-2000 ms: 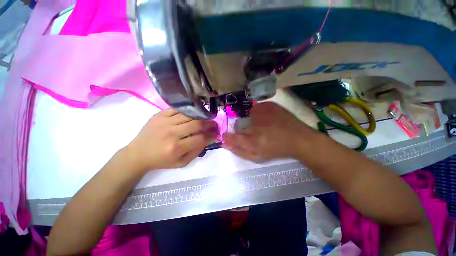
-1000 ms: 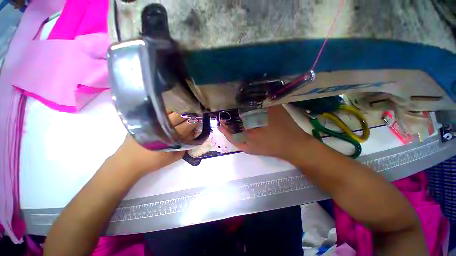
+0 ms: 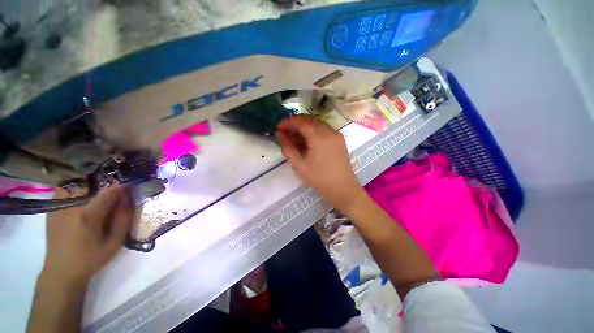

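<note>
My left hand (image 3: 91, 227) is at the left, its fingers bent beside the presser foot and needle (image 3: 124, 172). Whether it pinches anything is hidden. My right hand (image 3: 319, 156) is over the table, right of the needle, with fingers curled at the dark green cloth (image 3: 257, 116). A bit of yellow shows behind its knuckles, but I cannot tell whether it holds the scissors. A small bright magenta piece (image 3: 185, 142) lies behind the needle. The needle plate and bed (image 3: 153, 218) are bare in front.
The machine head marked JACK (image 3: 215, 97) spans the top, with its lit screen (image 3: 413, 27) at right. A red-and-white packet (image 3: 395, 104) lies at the table's right. The printed ruler strip (image 3: 280, 218) edges the table. Magenta folded pieces (image 3: 449, 221) lie by a blue basket (image 3: 482, 143).
The view has swung right, bringing the screen and basket in. My right hand has left the needle and moved right to the green cloth. My left hand stays near the needle.
</note>
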